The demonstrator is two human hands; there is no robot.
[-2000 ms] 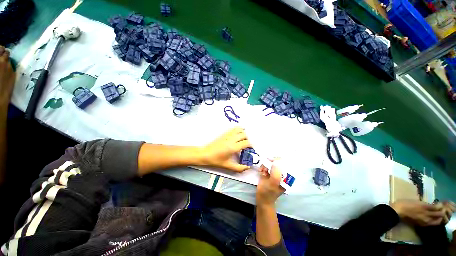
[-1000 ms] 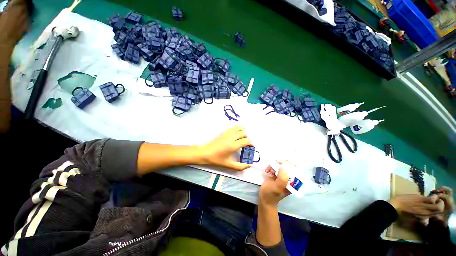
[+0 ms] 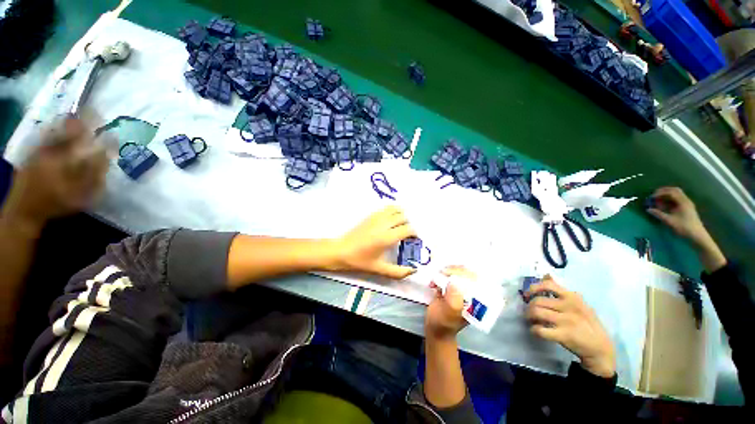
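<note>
My left hand [image 3: 377, 244] rests on the white sheet and holds a small navy checked bag [image 3: 410, 252] between thumb and fingers, its dark loop pointing right. My right hand [image 3: 448, 305] is just right of it, closed around a white glue bottle [image 3: 478, 312] with a blue-and-red label. The bottle's tip points left toward the bag's loop; whether it touches cannot be told. A dark cord loop [image 3: 382, 185] lies on the sheet above my hands.
A large bag pile [image 3: 281, 99] and a smaller one [image 3: 480, 172] lie beyond. Scissors [image 3: 566, 242] and spare bottles [image 3: 592, 199] lie right. Another person's hand [image 3: 571, 319] is on the bag at right; a blurred hand [image 3: 62, 170] is over the hammer [image 3: 89, 74].
The right neighbour's hands moved apart, one to the bag on the sheet, one to the belt. A blurred hand came in over the hammer. Bags on the belt moved right. My right hand shifted slightly.
</note>
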